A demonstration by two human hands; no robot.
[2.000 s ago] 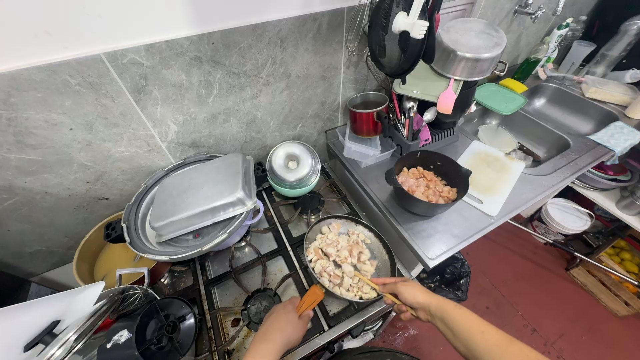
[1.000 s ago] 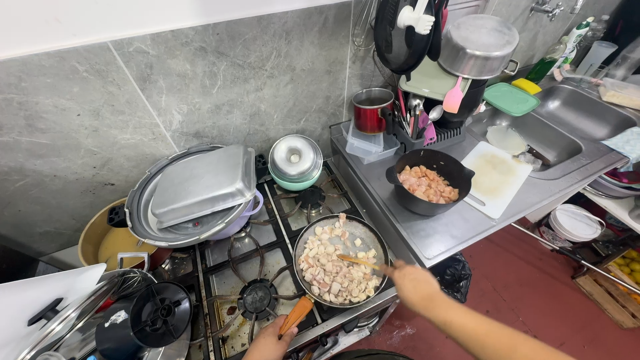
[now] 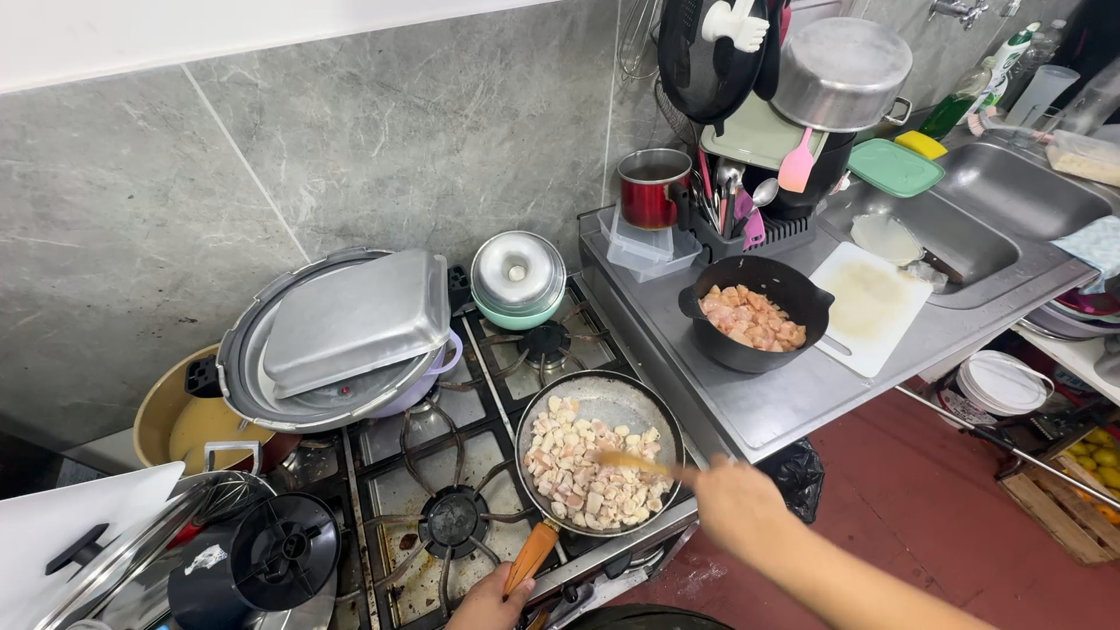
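Note:
A frying pan [image 3: 634,404] sits on the front right of the gas stove, full of diced, mostly pale chicken pieces [image 3: 582,464]. My left hand [image 3: 490,602] is closed around the end of its orange-brown handle [image 3: 532,556]. My right hand [image 3: 744,507] grips a wooden spoon or spatula [image 3: 632,461], whose blurred head is over the chicken in the pan. To the right, a black pot [image 3: 744,357] on the steel counter holds raw pink chicken pieces [image 3: 751,317]. Beside that pot lies a stained white cutting board [image 3: 875,306].
A mint pot with a metal lid [image 3: 518,273] stands on a back burner. Left are an aluminium pan [image 3: 359,324] on a large lid, a pot of yellowish liquid [image 3: 206,429] and black appliance parts [image 3: 289,547]. A red mug [image 3: 652,188], utensil rack [image 3: 752,232] and sink [image 3: 980,254] are right.
The right hand has moved with the wooden utensil, and the chicken has shifted about in the pan. The left hand stays on the pan handle.

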